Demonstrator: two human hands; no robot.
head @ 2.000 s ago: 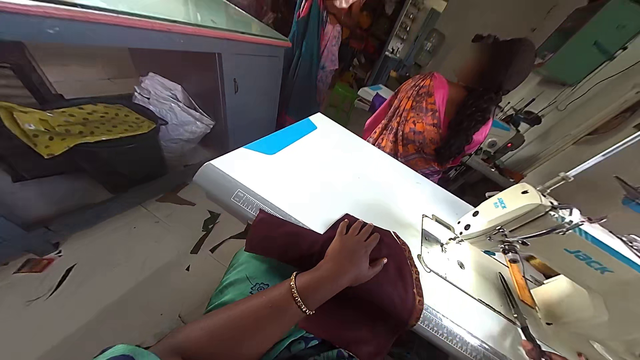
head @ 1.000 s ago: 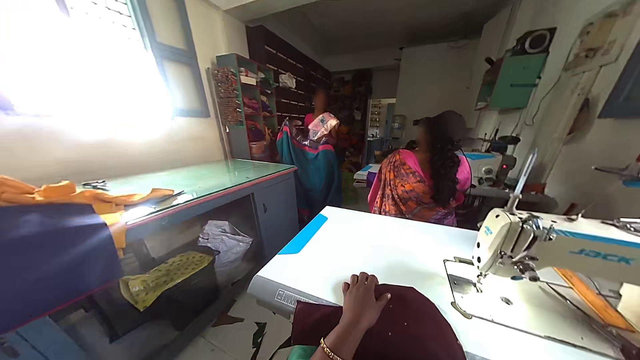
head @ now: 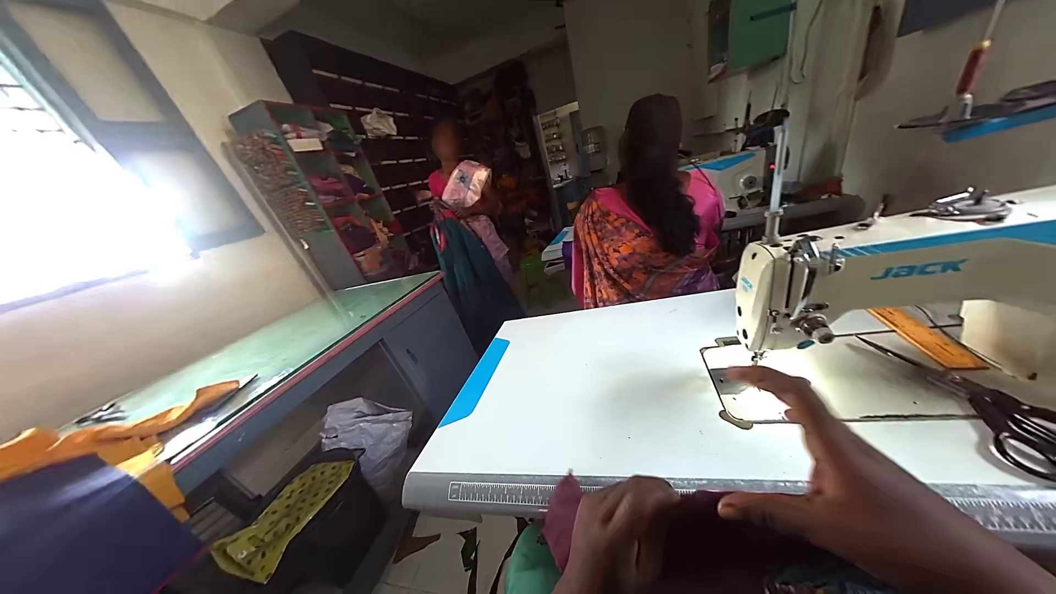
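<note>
Dark maroon cloth (head: 709,536) hangs at the front edge of the white sewing table (head: 594,396), partly below the view. My left hand (head: 619,528) is closed on this cloth, with a lighter fold showing beside the wrist. My right hand (head: 808,445) is raised over the table edge, thumb and fingers spread apart, nothing between them. Beyond its fingertips stands a Jack sewing machine (head: 907,272) with its needle over the metal plate. Black-handled scissors (head: 998,412) lie on the machine bed, right of my right hand. Near them is an orange wooden ruler (head: 928,338).
A glass-topped counter (head: 346,322) at left bears orange cloth (head: 165,429) and navy cloth (head: 82,511). Below stand a black container (head: 330,520) and a white plastic bag (head: 367,437). One person (head: 648,214) sits ahead with back turned; another (head: 466,223) stands near the shelves.
The maroon cloth, spread on the tabletop under my left hand earlier, is now at the front edge, gripped by that hand. My right hand has come up into view, fingers spread. The view has turned upward.
</note>
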